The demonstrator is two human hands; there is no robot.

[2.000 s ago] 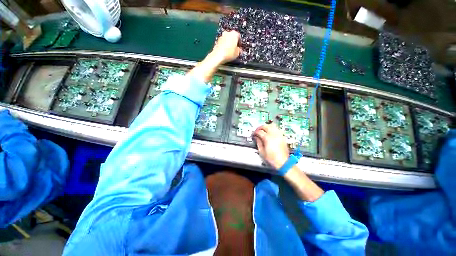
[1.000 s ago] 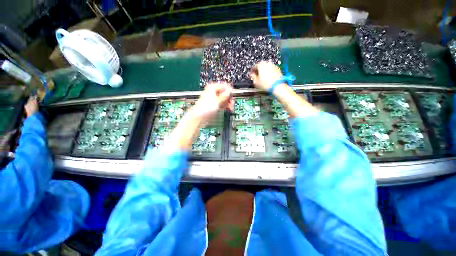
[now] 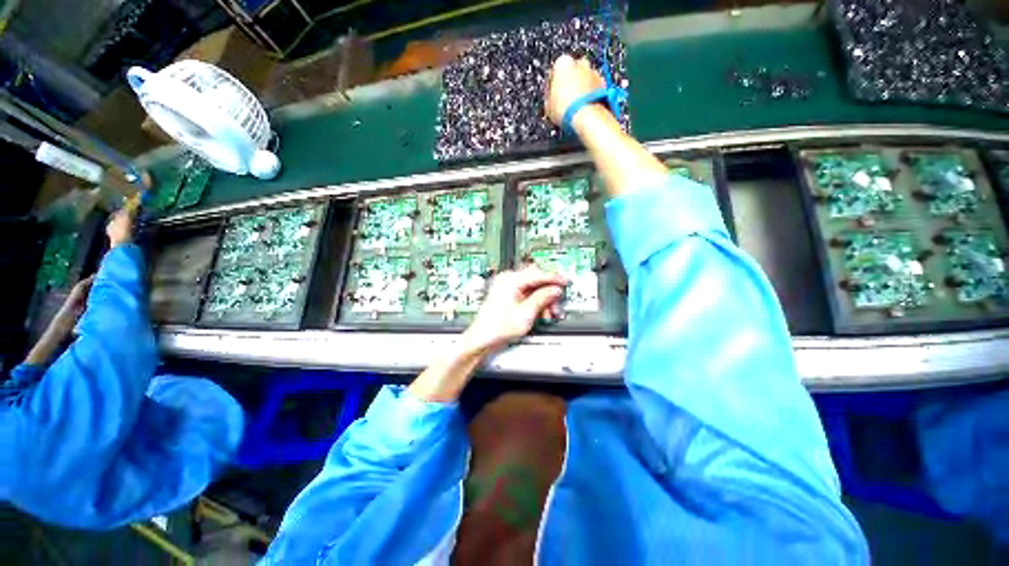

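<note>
My left hand [image 3: 520,306] is over the near left circuit board [image 3: 579,279] of the pallet in front of me, thumb and fingertips together. Whether it pinches a component is too small to tell. My right hand [image 3: 573,91], with a blue wrist strap [image 3: 594,103], is on the right part of the loose component pile [image 3: 498,94]; its fingertips are hidden, so its grip cannot be told. The pile is a dark, glittering, rough rectangle on the green mat [image 3: 365,133]. My right forearm and sleeve cover the right part of the same pallet [image 3: 614,320].
More pallets of green boards lie on the track, left [image 3: 257,262] and right [image 3: 909,238]. Its pale front rail [image 3: 332,349] runs across. A white fan [image 3: 210,114] stands back left. Small scattered parts [image 3: 775,83] and another pile [image 3: 924,50] lie right. A person's blue sleeve [image 3: 111,343] is left.
My left hand has moved from beside the pile down to the near board. My right hand has moved farther back over the pile. The view has shifted, and the left neighbour's arm reaches further into it.
</note>
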